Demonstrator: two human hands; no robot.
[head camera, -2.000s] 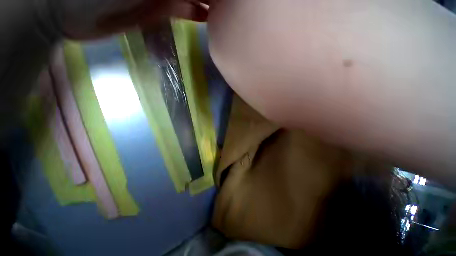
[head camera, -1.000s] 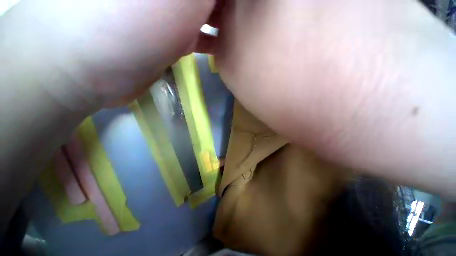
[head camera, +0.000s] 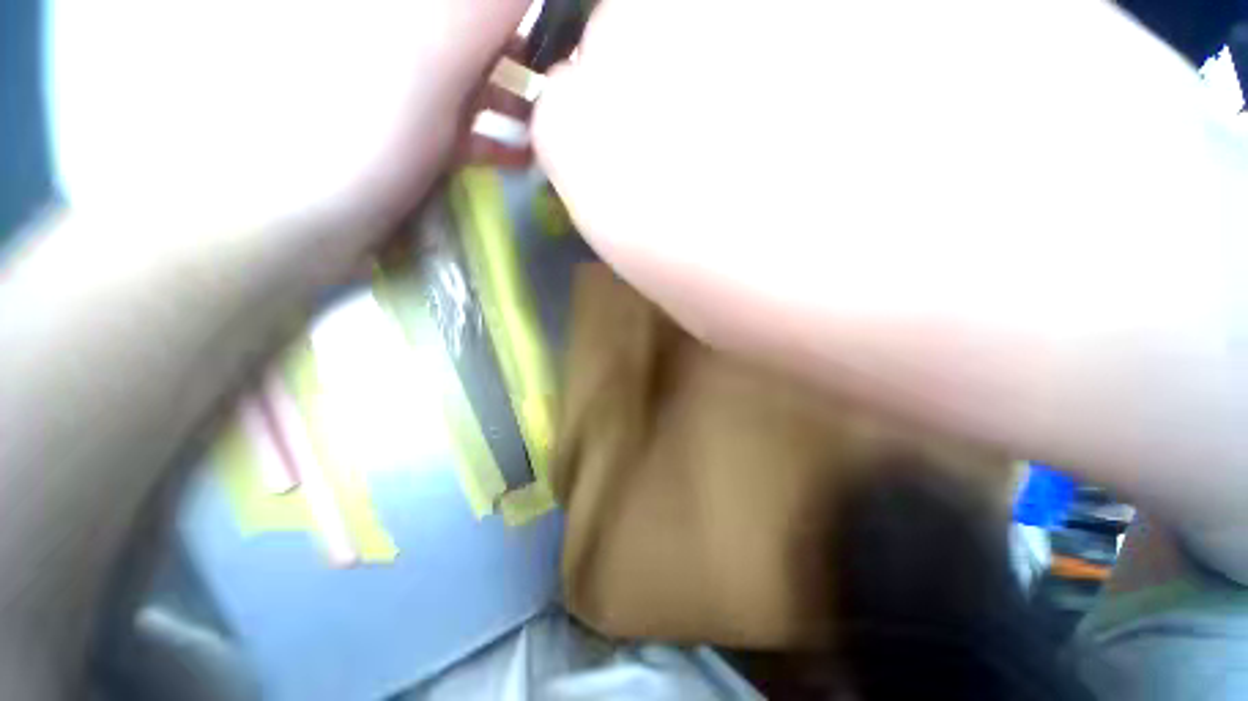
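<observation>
My left hand (head camera: 397, 96) and forearm come in from the left, overexposed and blurred. My right hand (head camera: 602, 110) and forearm cross the upper right. The two hands meet at the top centre, where small pale pieces (head camera: 501, 130) show between the fingers; which hand holds them I cannot tell. A brown bag panel (head camera: 712, 520) hangs below my right forearm, beside the template's right edge. The pale template (head camera: 452, 589) carries yellow tape strips (head camera: 509, 315), pinkish strips (head camera: 318, 500) and a dark shiny slot (head camera: 482, 370). My forearms hide its upper part.
Pale grey cloth (head camera: 616, 674) shows at the bottom edge. A blue item (head camera: 1044, 494) and an orange item (head camera: 1081, 566) are at the lower right. A greenish-grey cloth (head camera: 1163, 637) lies at the right corner. A dark blurred shape (head camera: 931, 575) covers the panel's right part.
My left forearm has shifted right over the template since one second ago. The small pale pieces between the fingers show more. The brown panel's folded edge with the loose thread no longer shows clearly.
</observation>
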